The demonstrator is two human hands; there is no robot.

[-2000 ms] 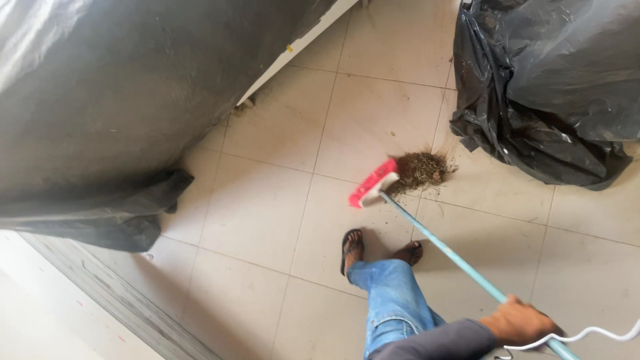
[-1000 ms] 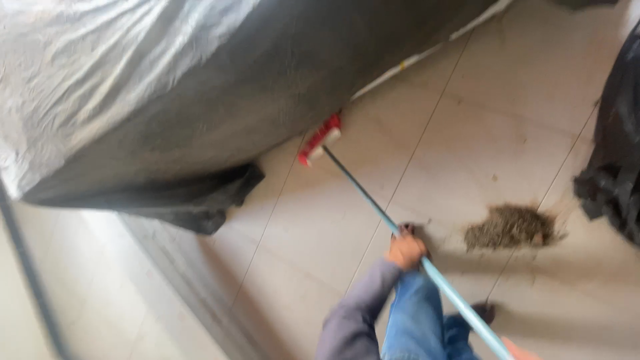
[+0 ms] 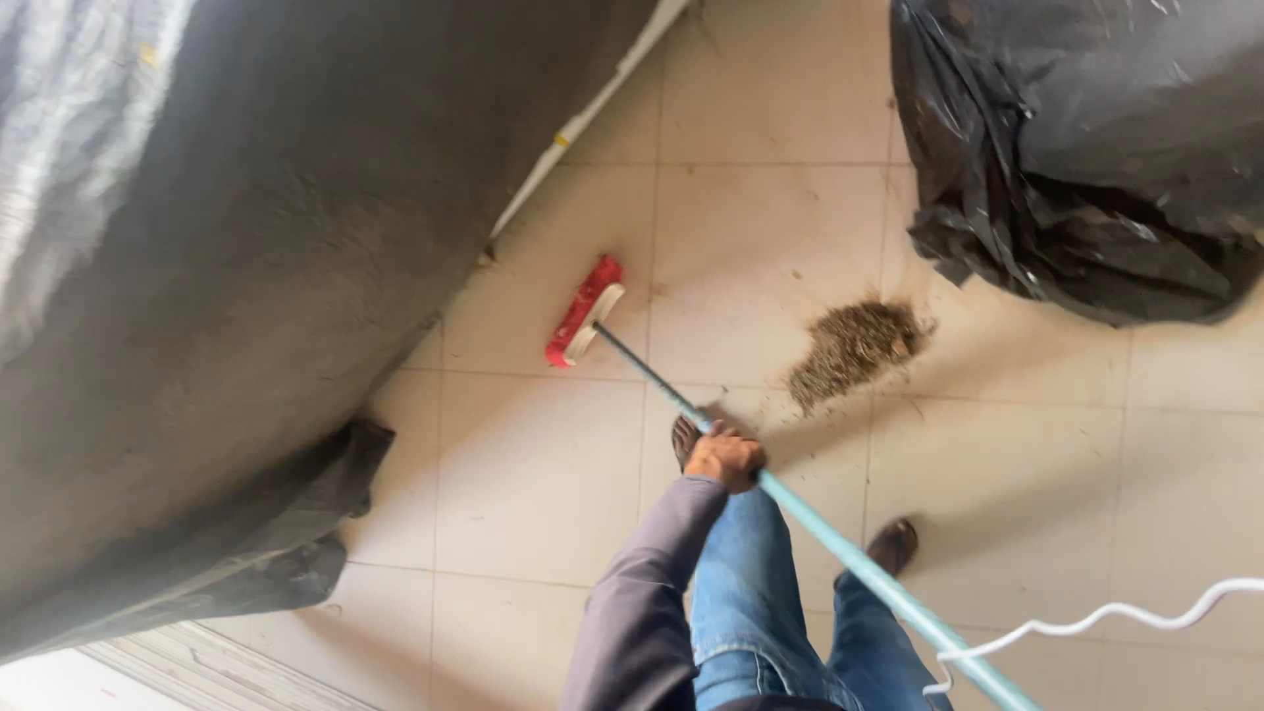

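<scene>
My left hand is closed around the light-blue handle of a floor broom, which has a red-and-white head with red bristles. The broom's head rests on the tiled floor, left of my feet and near the edge of the dark plastic sheet. The handle runs down to the lower right and leaves the frame. A heap of brown debris lies on the tiles, right of the broom head and apart from it. My right hand is out of view.
Dark plastic sheeting covers something large on the left. Black plastic sheeting bunches on the floor at the upper right. A white cord curls across the lower right. Grooved strips run along the lower left. Light floor tiles have scattered bits.
Two seconds ago the broom head touched the debris heap; now it stands away to the left, by the sheet. My left hand has come into view on the handle.
</scene>
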